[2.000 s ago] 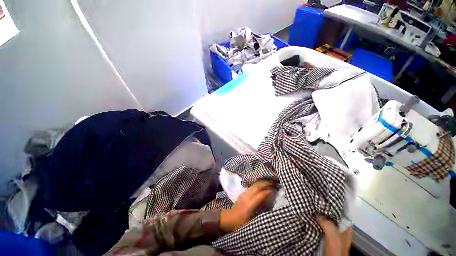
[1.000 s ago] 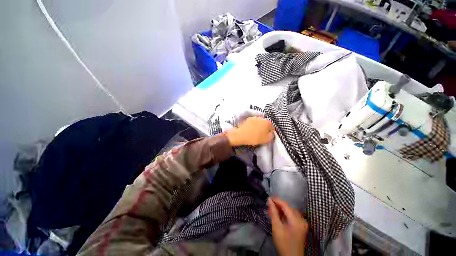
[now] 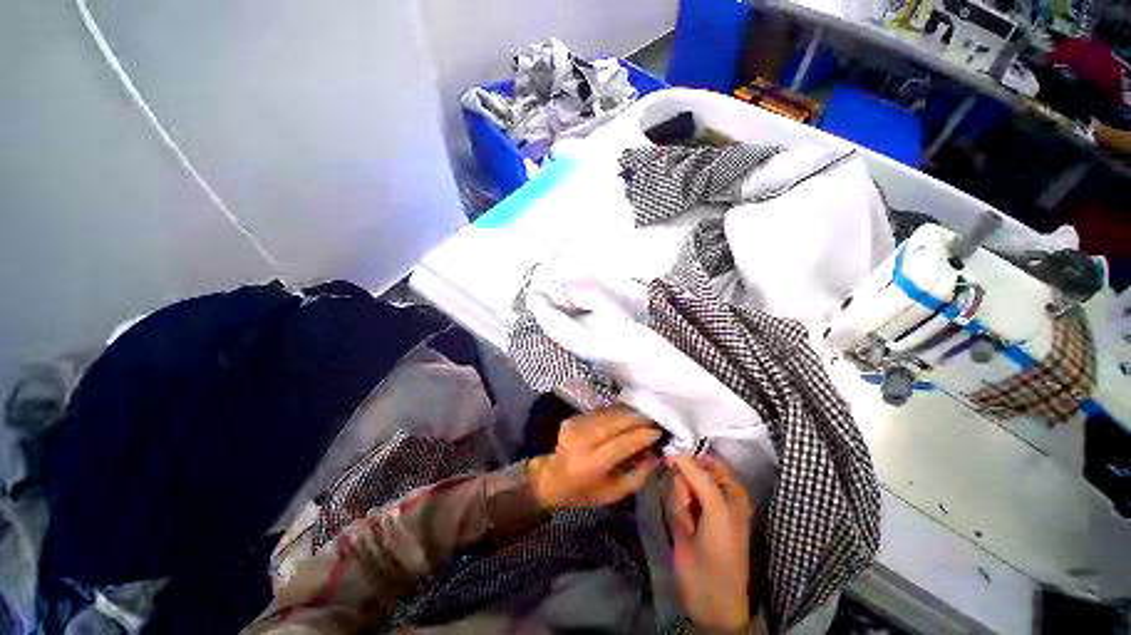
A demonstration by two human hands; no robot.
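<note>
The checked garment [image 3: 806, 422] with pale lining lies over the table's front edge and hangs into the lap. Its far part, with a checked piece [image 3: 695, 174] and white lining [image 3: 812, 236], lies on the table. My left hand [image 3: 598, 457] and my right hand [image 3: 709, 527] are close together at the garment's inside, below the white lining strip. The fingertips of both hands pinch the pale cloth by a small dark spot. The exact edge between the fingers is too small to tell.
The sewing machine head [image 3: 943, 310] stands at right with a tartan scrap [image 3: 1048, 372] on it. A navy cloth pile [image 3: 236, 422] is at left. A blue bin [image 3: 496, 143] with grey pieces stands behind. Part of a person shows at top right [image 3: 1110, 137].
My left hand has moved down from the upper part of the lining to beside my right hand. The white lining is now spread in a strip above both hands. The view has shifted slightly.
</note>
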